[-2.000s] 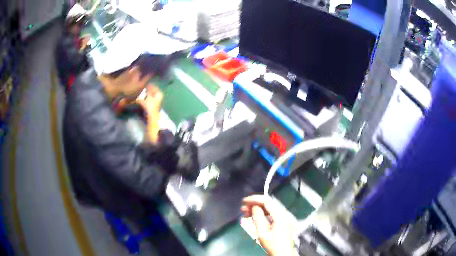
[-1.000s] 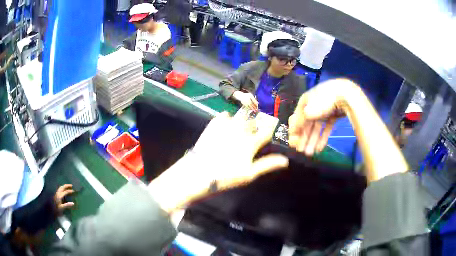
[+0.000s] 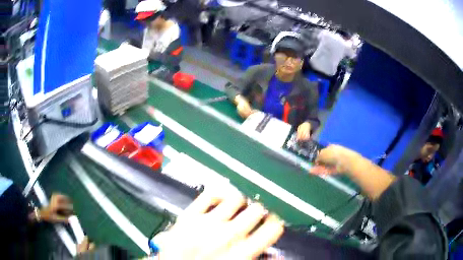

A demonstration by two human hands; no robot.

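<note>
My left hand (image 3: 223,228) is at bottom centre, over the monitor's top edge, fingers spread forward; I cannot tell whether it grips. The monitor (image 3: 134,177) shows as a long dark shape slanting below. My right hand (image 3: 340,162) reaches across the line from the right, blurred, fingers pointing left. A small dark tray with pale parts (image 3: 303,148) lies just beyond its fingertips, by the hand of a person across the line. Whether my right hand touches it is unclear. A white sheet or box with a dark strip (image 3: 266,129) lies before that person.
Blue bins (image 3: 147,133) and red bins (image 3: 147,157) stand behind the monitor. A tall pale stack (image 3: 122,81) stands far left, beside a white machine (image 3: 63,119). Another person's hand (image 3: 57,208) is at lower left. The green line (image 3: 223,147) has white rails.
The monitor's dark shape has tipped or shifted lower in view, uncovering the green line. My left hand is lower; my right hand has dropped towards the line. The person opposite now has both hands at the line.
</note>
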